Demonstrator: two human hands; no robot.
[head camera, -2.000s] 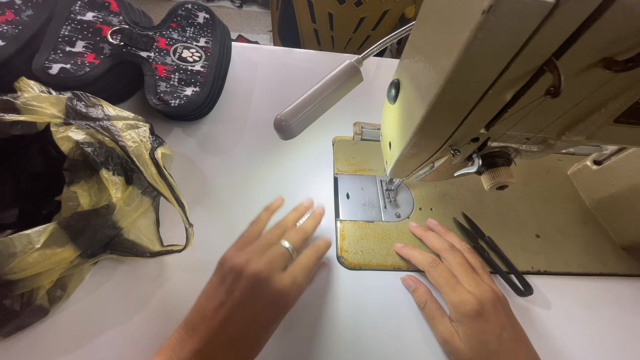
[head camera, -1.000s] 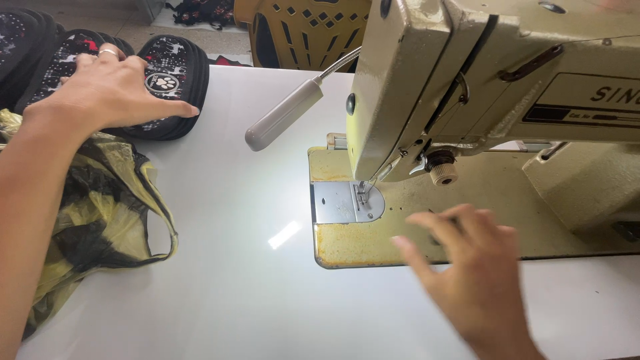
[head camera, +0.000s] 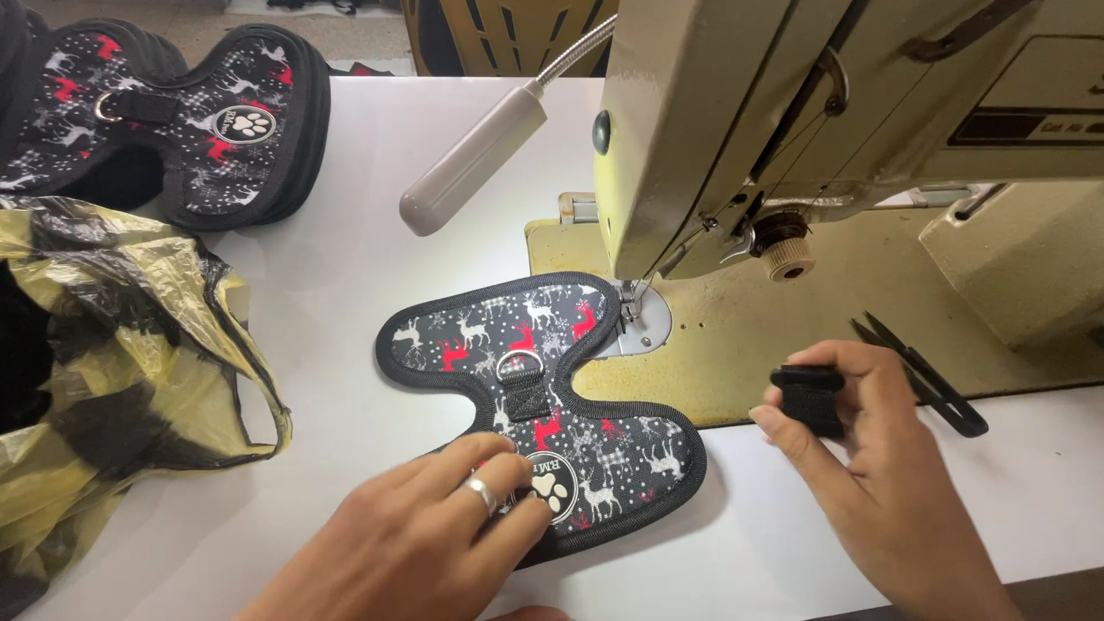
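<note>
A padded fabric pet harness panel with black binding, deer print, a metal D-ring and a paw badge lies partly on the white table, one upper edge beside the presser foot of the sewing machine. My left hand rests flat on its lower left part, partly covering the badge. Between thumb and fingers my right hand holds a small folded piece of black webbing, raised right of the panel. Black thread snips lie behind that hand on the machine bed.
More panels are stacked at the back left. A yellow and black plastic bag sits at the left edge. A lamp on a flexible neck hangs behind the panel. The sewing machine's head overhangs the bed at right.
My left hand has come back from the stack, and a panel now lies under it near the needle. The right hand, with nothing visible in it before, now holds black webbing.
</note>
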